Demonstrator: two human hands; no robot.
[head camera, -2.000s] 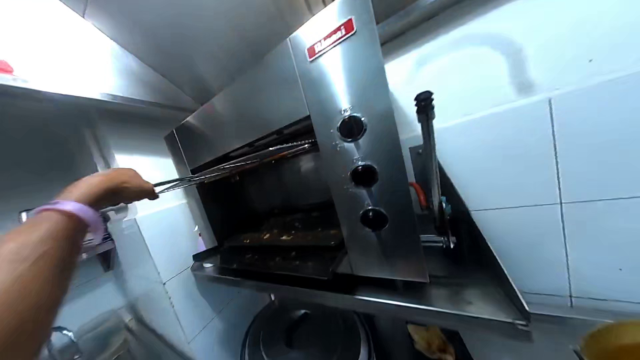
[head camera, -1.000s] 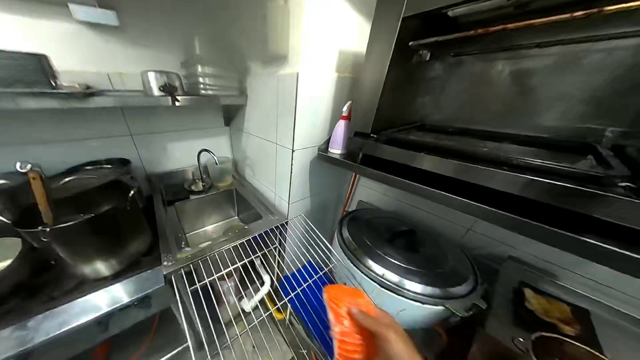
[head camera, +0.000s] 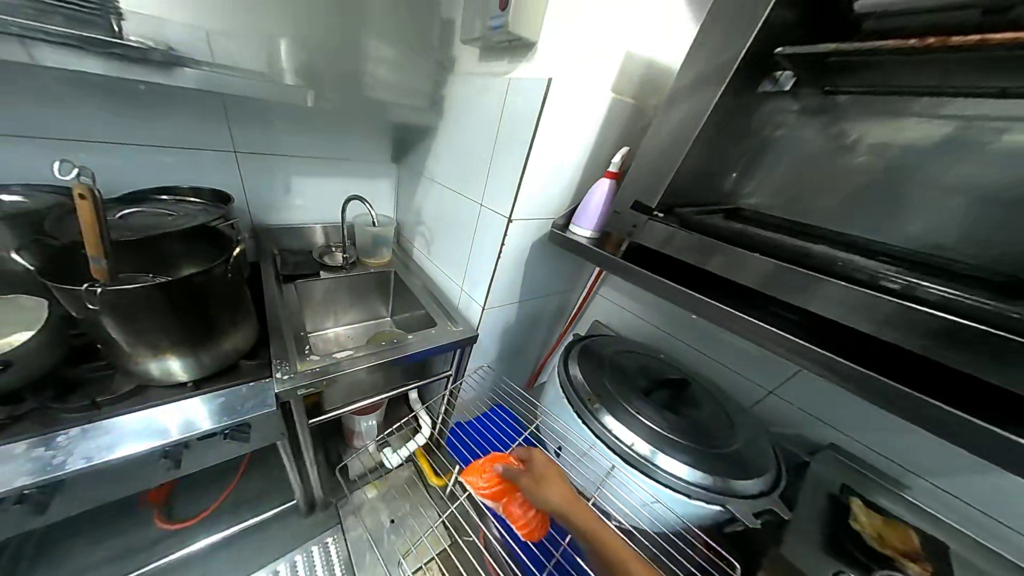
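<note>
My right hand reaches in from the lower right, its fingers on an orange piece of raw salmon. The salmon lies on or just above a wire grill rack, which spans the bottom middle of the view; whether it rests on the wires cannot be told. Through the rack a blue object shows below. My left hand is out of view, and what holds the rack up is hidden.
A large lidded cooker stands right of the rack, under the steel salamander grill. A spray bottle sits on the grill's ledge. A steel sink and a big pot on the stove are to the left.
The view has swung left and down from the salamander grill. My left hand, earlier at a rack in the grill, is gone from view. The right hand and salmon came into view one second ago.
</note>
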